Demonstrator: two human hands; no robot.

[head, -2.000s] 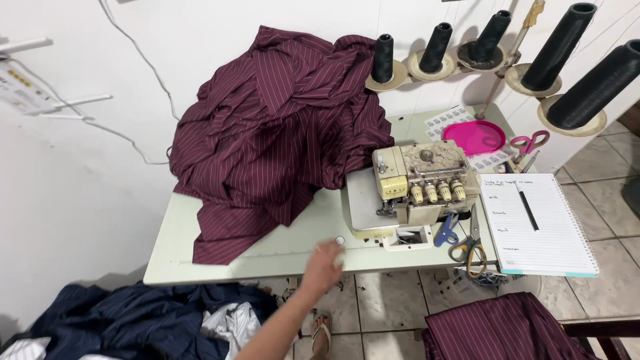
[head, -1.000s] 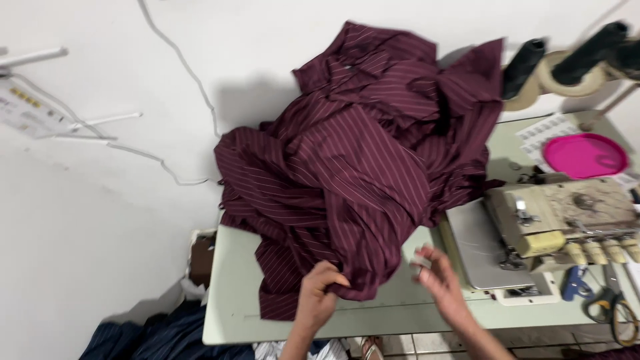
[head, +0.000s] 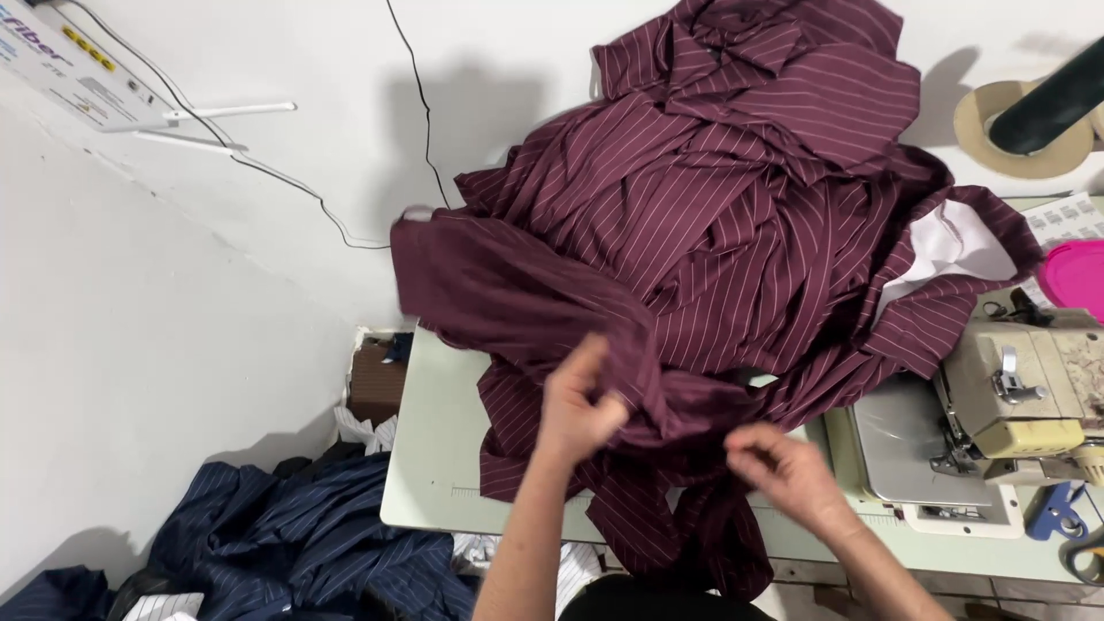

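A large heap of maroon pinstriped fabric [head: 690, 224] covers the left and middle of the pale sewing table [head: 431, 431], with part of it hanging over the front edge. My left hand [head: 582, 410] is at the near side of the heap, blurred, thumb and fingers apart over a fold; whether it grips cloth is unclear. Near the fabric's lower right part is my right hand [head: 780, 470], its fingers curled close to the cloth; a hold cannot be made out. Right of the heap stands an overlock sewing machine [head: 1026, 388] with a metal plate at its left.
Navy pinstriped fabric [head: 302, 535] lies low at the left, beside the table. A thread cone [head: 1048, 108], a pink dish [head: 1078, 276], a blue tool [head: 1056, 509] and scissors [head: 1085, 556] are at the right. Cables and a white router [head: 86, 69] are on the wall.
The maroon heap has been shifted and spread, with a piece now hanging over the front edge. The left hand, pinching cloth one second ago, has its fingers apart. The view has moved closer to the heap.
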